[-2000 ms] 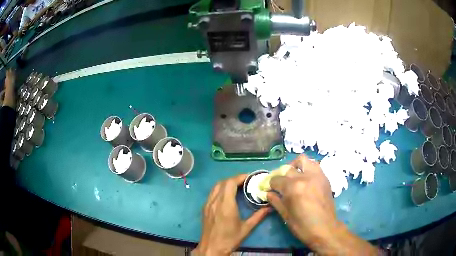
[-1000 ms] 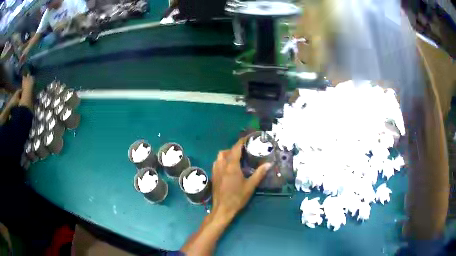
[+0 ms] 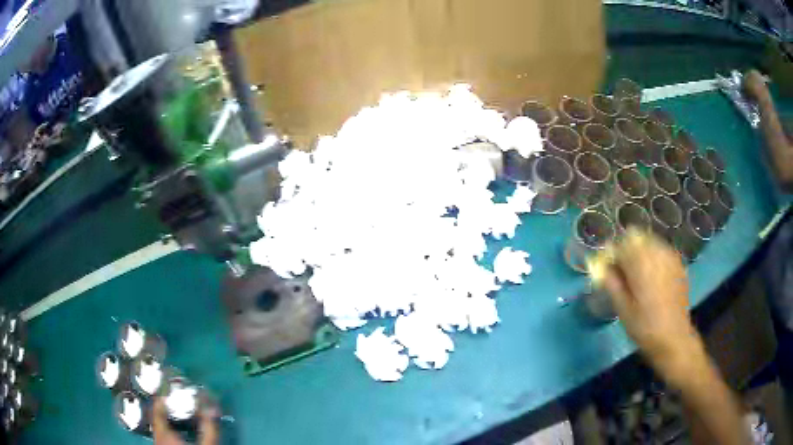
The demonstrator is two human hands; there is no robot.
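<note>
My left hand (image 3: 184,429) is cut off by the bottom edge, thumb and finger around a filled cup (image 3: 182,401) with white in its mouth. This cup stands beside several other filled cups (image 3: 148,374). My right hand (image 3: 648,291), blurred, with pale yellow finger covers, is at the near edge of the empty metal cups (image 3: 631,182). Its fingertips are over a cup (image 3: 600,304) with a thin lead wire; whether they grip it is unclear. The white plastic inserts (image 3: 391,200) lie heaped between the hands.
The green press (image 3: 187,200) leans in view at left, its base plate (image 3: 268,304) bare with its hole showing. A cardboard sheet (image 3: 435,52) stands behind the heap. More filled cups (image 3: 13,374) are at the left edge. Another person's arm (image 3: 769,122) reaches in at right.
The view has swung right. My left hand has moved with the filled cup from the press base to the group at left. My right arm, raised before, is now down at the empty cups.
</note>
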